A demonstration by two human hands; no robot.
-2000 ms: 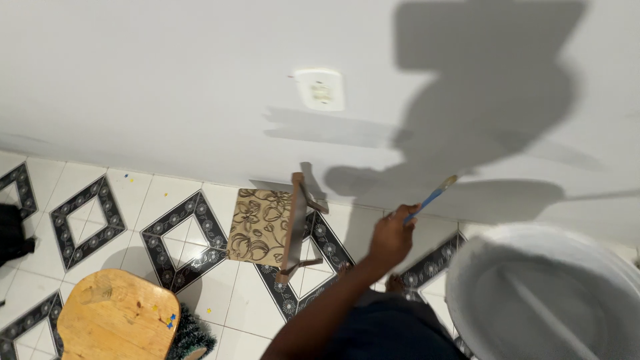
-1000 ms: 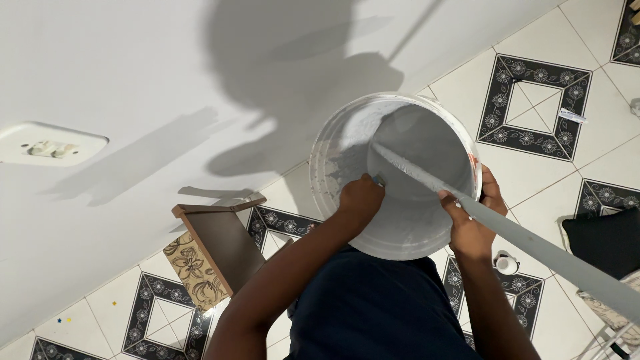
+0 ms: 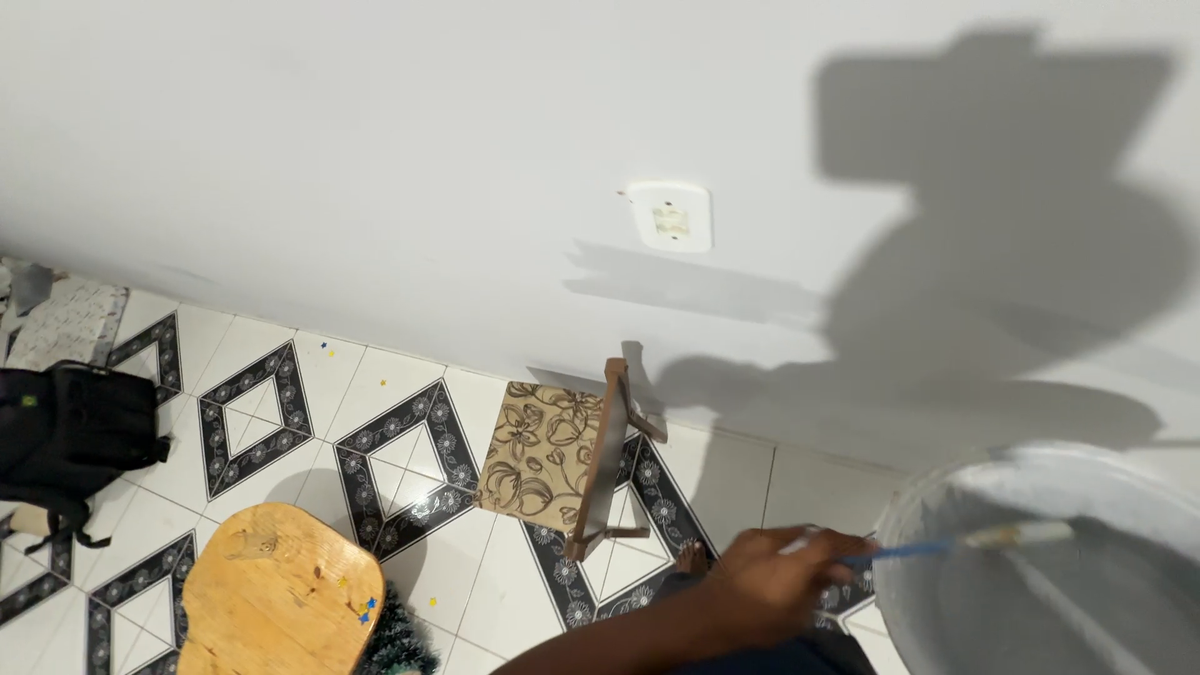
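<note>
My left hand (image 3: 778,581) reaches in from the bottom, shut on a paintbrush (image 3: 905,551) with a blue handle. Its pale bristle end points right, over the inside of a large whitish bucket (image 3: 895,525) at the lower right. Grey paint or similar liquid (image 3: 1144,572) shows in the bucket, with a long pale streak or stick across it; which one is unclear. Whether the bristles touch the liquid cannot be told. My right hand is out of view.
A small stool with a floral-patterned top (image 3: 539,450) lies tipped on the tiled floor by the white wall (image 3: 375,169), below a wall socket (image 3: 672,217). A wooden seat (image 3: 281,591), green tinsel (image 3: 398,633) and a black backpack (image 3: 75,422) are at the left.
The view has swung strongly left since one second ago. My right hand, seen then at the bucket's rim with a long grey stick, has left the view. The brush now points over the bucket.
</note>
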